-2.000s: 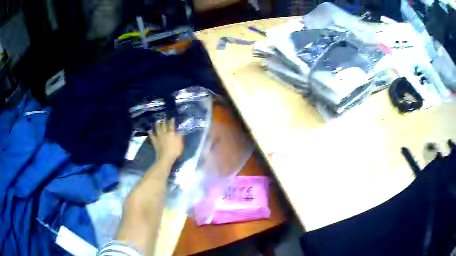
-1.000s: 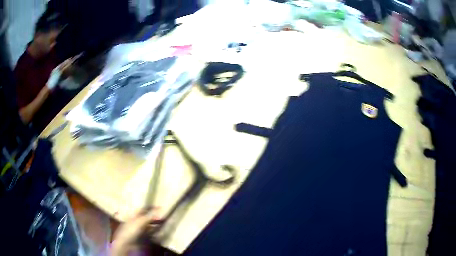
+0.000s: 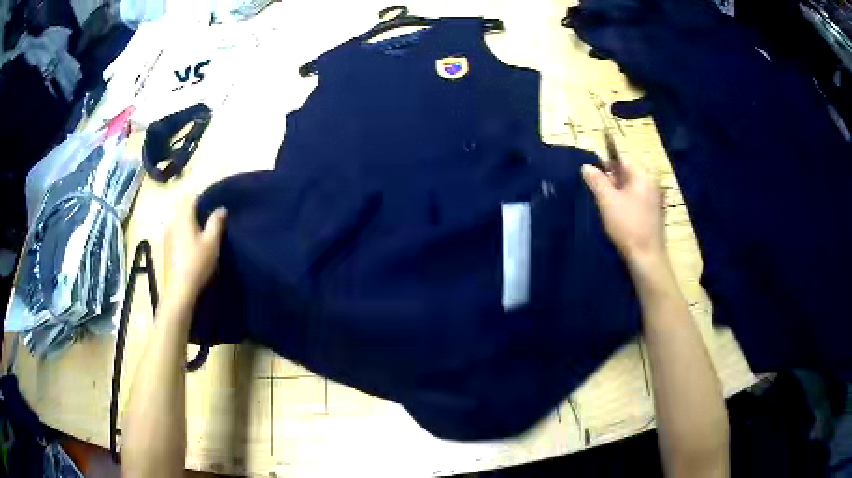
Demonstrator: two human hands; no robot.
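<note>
A navy pinafore dress point(image 3: 402, 215) lies before me, neck at the top on a black hanger point(image 3: 397, 21), with a crest badge point(image 3: 452, 67) on the chest and a white label point(image 3: 515, 255) on the skirt. The skirt is gathered up and spread between my hands. My left hand point(image 3: 194, 245) grips its left edge, thumb on top. My right hand point(image 3: 624, 207) pinches its right edge. A small dark pointed thing, perhaps the thread snips point(image 3: 612, 149), shows at my right hand, mostly hidden.
A loose black hanger point(image 3: 135, 308) lies partly under my left forearm. Bagged garments point(image 3: 70, 247) and a black coil point(image 3: 176, 140) are at left. A second navy pinafore point(image 3: 738, 168) covers the right side. The pale table's point(image 3: 308, 411) curved edge is near me.
The view has swung right to the dress. My left hand has let go of the loose hanger and taken the skirt. My right hand has come into view holding the skirt, and the label now shows.
</note>
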